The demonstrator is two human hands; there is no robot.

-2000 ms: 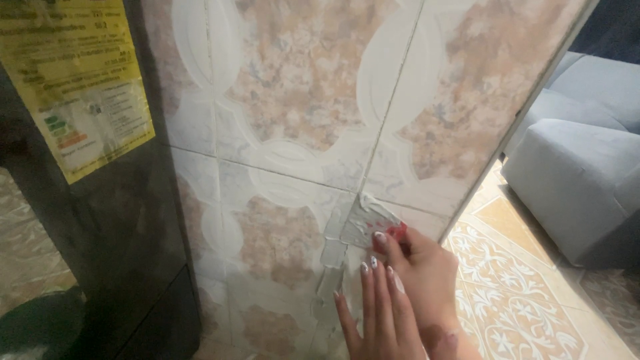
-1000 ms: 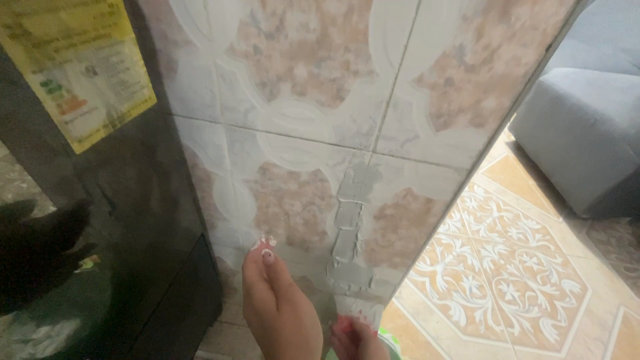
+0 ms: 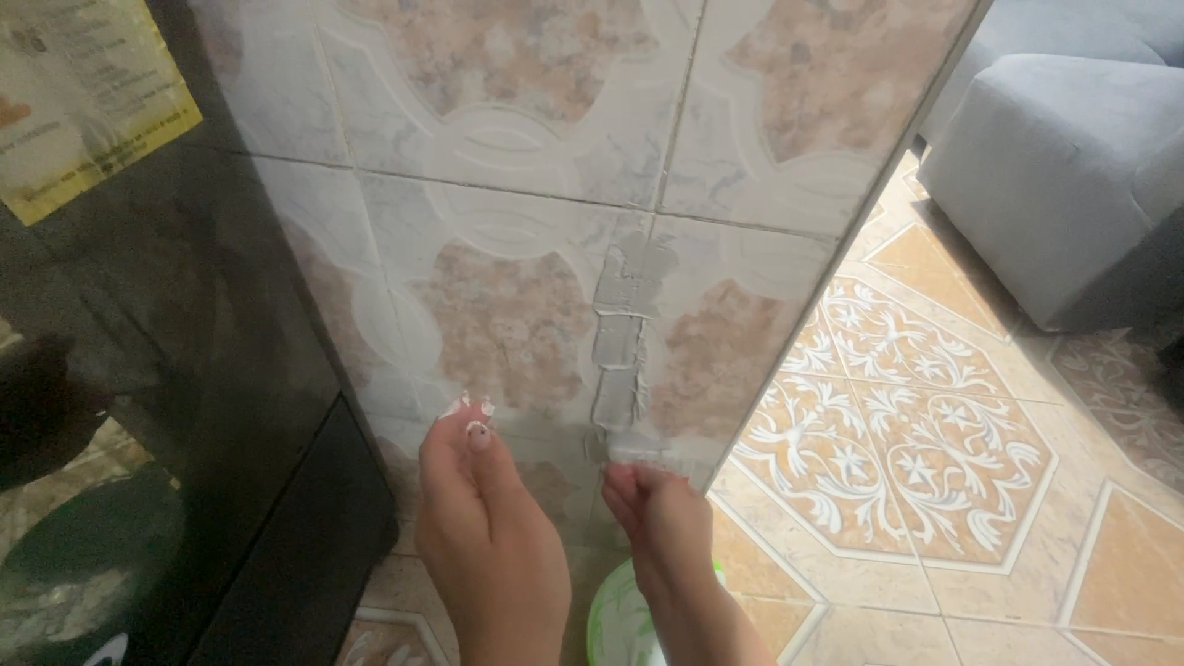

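Observation:
Low in front of the tiled wall, my right hand grips a small flat spreader, its pale blade against the wall; its handle is hidden by my fingers. Above it, a vertical strip of wet grey paste with raised ridges covers part of a tile and ends just below a horizontal grout line. My left hand is raised to the left of the strip, thumb against the curled fingers, off the wall. White paste clings to its fingertips, and no tool shows in it.
A dark glossy appliance with a yellow-edged printed label stands at the left. Below my right hand is a green-rimmed container with pale contents. Beyond the wall's right edge lie patterned floor tiles and a grey upholstered seat.
My right hand has moved down the wall from the top of the paste strip. My left hand has parted from it and is now at the left. The green-rimmed container has come into view.

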